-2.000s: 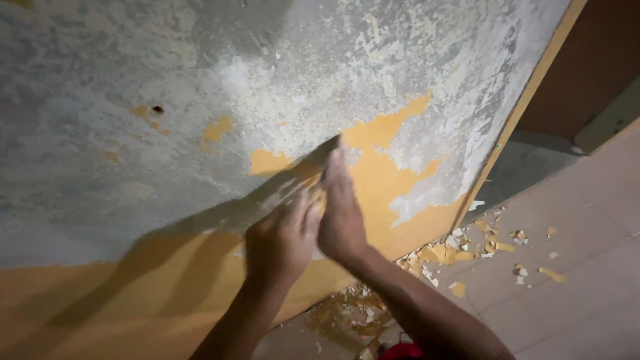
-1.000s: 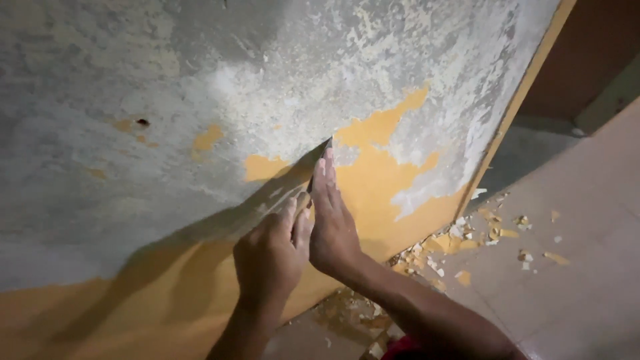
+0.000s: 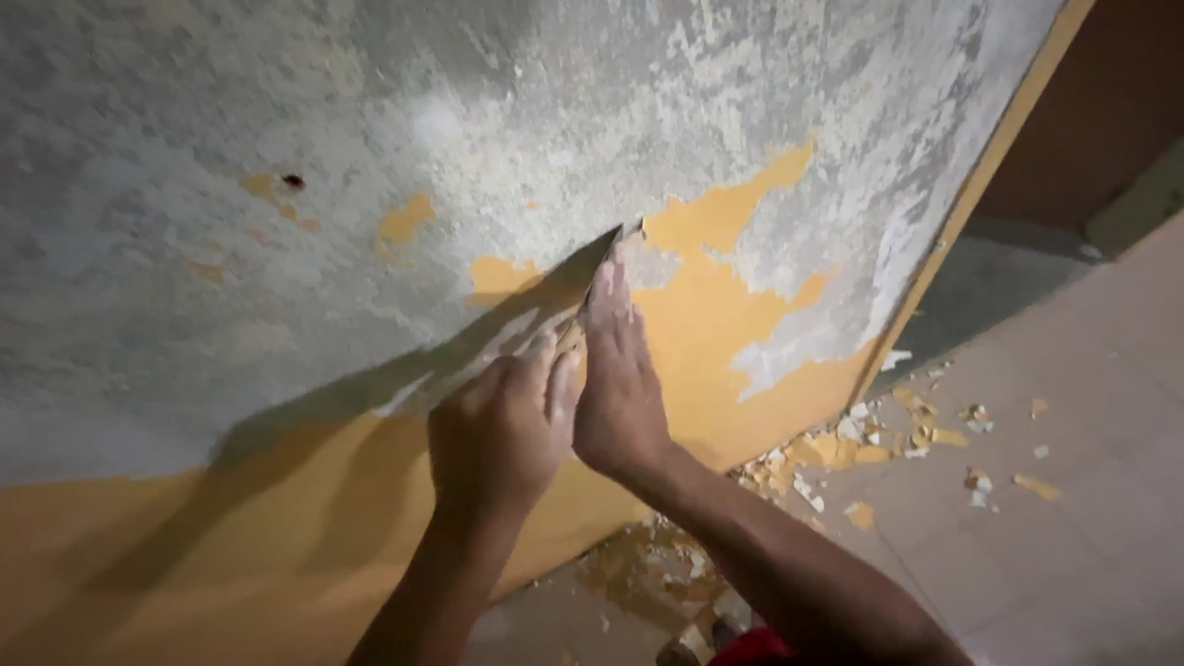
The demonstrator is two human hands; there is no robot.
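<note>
A wall with peeling yellow paint (image 3: 712,305) over a grey, patchy surface (image 3: 388,111) fills most of the view. My left hand (image 3: 504,416) is closed around a thin scraper (image 3: 575,326), mostly hidden between my hands. Against the scraper's blade lies my right hand (image 3: 620,370), its fingers extended and together, pointing up the wall. The blade's tip meets the wall at the left edge of a yellow patch, where a small flake stands up. Pale dust coats the fingers of both hands.
Yellow and white paint chips (image 3: 832,449) lie along the wall's foot on the tiled floor (image 3: 1036,555). The wall ends at a yellow edge (image 3: 980,185) on the right, with a dark opening beyond. A small dark hole (image 3: 292,181) is at upper left. Red cloth (image 3: 751,646) shows at the bottom.
My hands stay together at nearly the same place on the wall. A small flake now stands up at the blade's tip.
</note>
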